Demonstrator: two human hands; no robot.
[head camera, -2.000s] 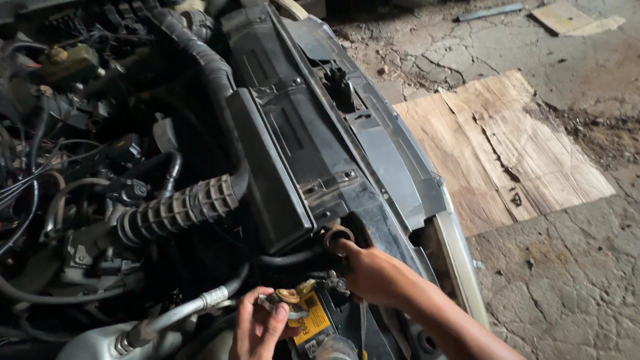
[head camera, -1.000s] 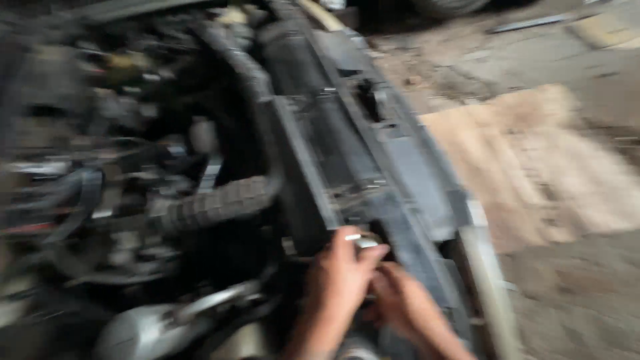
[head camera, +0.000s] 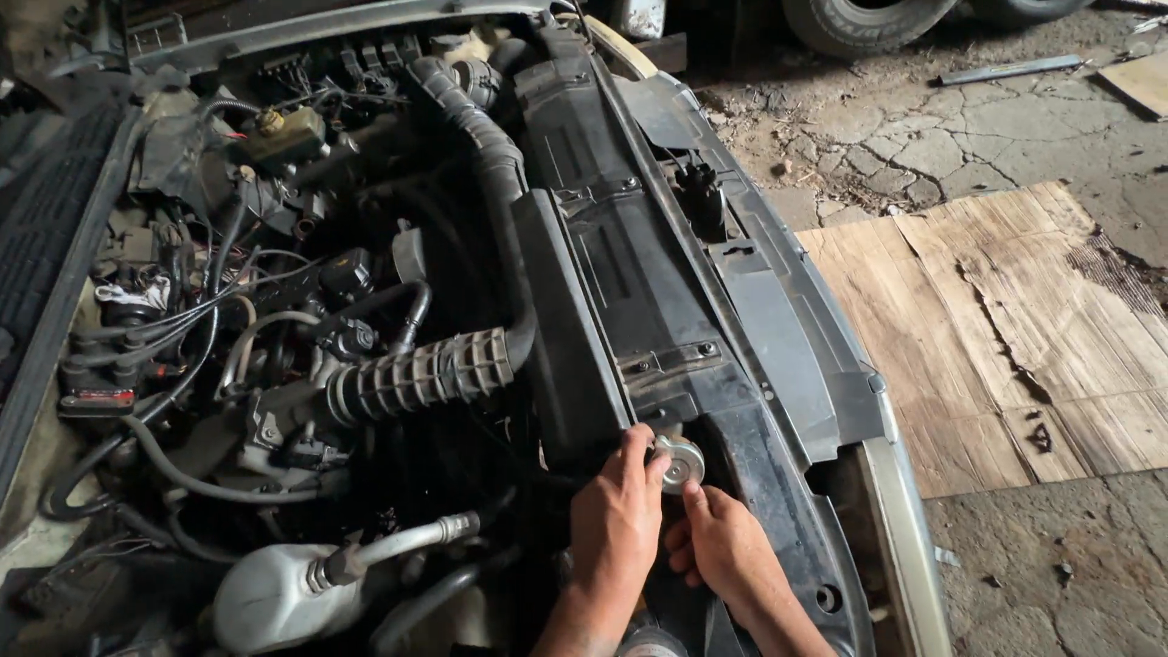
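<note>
A round metal radiator cap (head camera: 680, 464) sits at the front right of the engine bay, beside the black radiator cover (head camera: 630, 265). My left hand (head camera: 622, 511) is at the cap's left side, its fingertips against the edge. My right hand (head camera: 725, 538) is at the lower right, with the thumb touching the cap's rim and the other fingers curled below it. Both hands grip the cap between them. The filler neck under it is mostly hidden.
A ribbed intake hose (head camera: 424, 376) and a metallic canister (head camera: 283, 598) lie left of my hands. The car's front edge (head camera: 903, 547) runs along the right. Beyond it, flattened cardboard (head camera: 995, 338) lies on cracked concrete, with a tire (head camera: 867, 23) farther back.
My left hand has moved up and right from near the yellow-labelled battery, where it held the cap. My right hand has shifted from the filler neck area to the cap's lower right side.
</note>
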